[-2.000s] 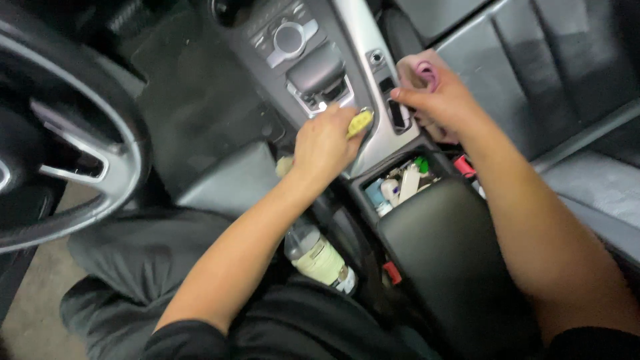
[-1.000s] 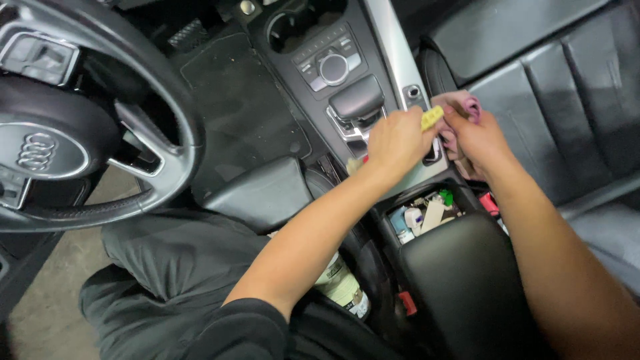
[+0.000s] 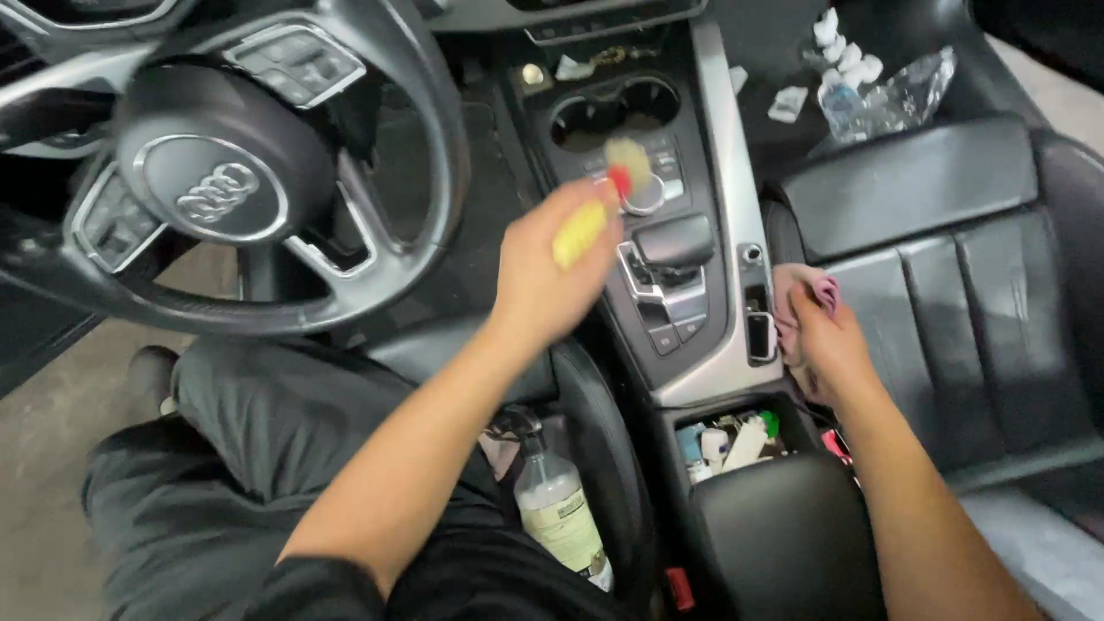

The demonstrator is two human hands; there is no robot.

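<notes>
My left hand [image 3: 556,259] is closed around a detailing brush [image 3: 586,228] with a yellow handle, a red collar and pale bristles. The blurred bristles are over the round control knob [image 3: 642,197] on the center console, forward of the gear selector [image 3: 674,241]. A pink cloth [image 3: 798,302] is gripped in my right hand [image 3: 828,341], at the passenger-side edge of the console beside the silver trim [image 3: 733,172]. Whether the bristles touch the knob cannot be told.
The steering wheel [image 3: 228,172] is at the left. A spray bottle [image 3: 561,509] lies by my thigh. Small items fill the bin before the black armrest [image 3: 785,535]. Crumpled plastic [image 3: 906,99] and white scraps [image 3: 849,60] lie in the passenger footwell. Two cup holders [image 3: 651,102] are ahead of the knob.
My left hand with the brush has moved forward from beside the gear selector to the round knob, away from my right hand. The cloth remains in my right hand.
</notes>
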